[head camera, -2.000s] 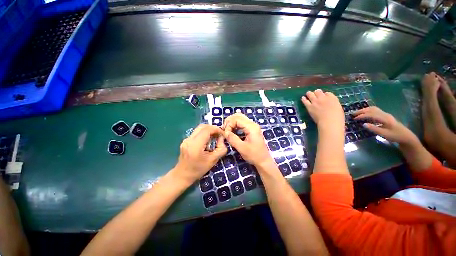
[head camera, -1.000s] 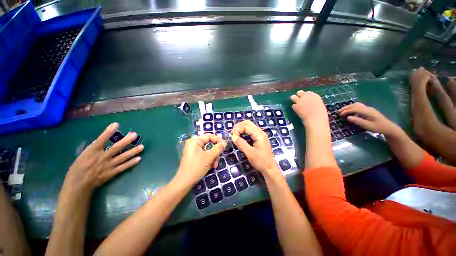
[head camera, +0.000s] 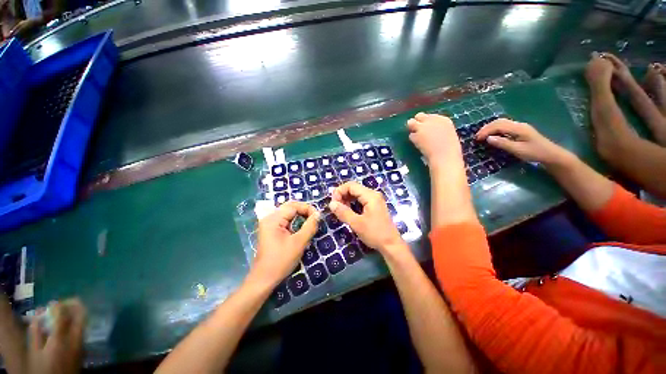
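Observation:
A clear sheet (head camera: 415, 228) with rows of black square pads (head camera: 317, 274) lies in front of me. My left hand (head camera: 277, 241) is over its left part, thumb and index finger bent around a small dark unit (head camera: 298, 223), mostly hidden by the fingers. My right hand (head camera: 369, 218) is close beside it over the middle of the sheet, thumb and index fingertips together; whether they pinch something is too small to tell. White tape strips (head camera: 346, 139) stand at the sheet's top edge. One loose small unit (head camera: 244, 161) lies beyond its upper left corner.
A blue bin (head camera: 69, 139) with dark pieces is at the upper left. The dark green conveyor (head camera: 314, 80) runs beyond the bench edge. A person in orange sleeves (head camera: 460, 270) works close on the right at another sheet (head camera: 475, 150). Another person's blurred hand (head camera: 58, 336) is lower left.
Another person's hand came over the loose units on the left and withdrew to the lower left; those units are gone from the bench. My hands stay close together over the sheet. The view has shifted.

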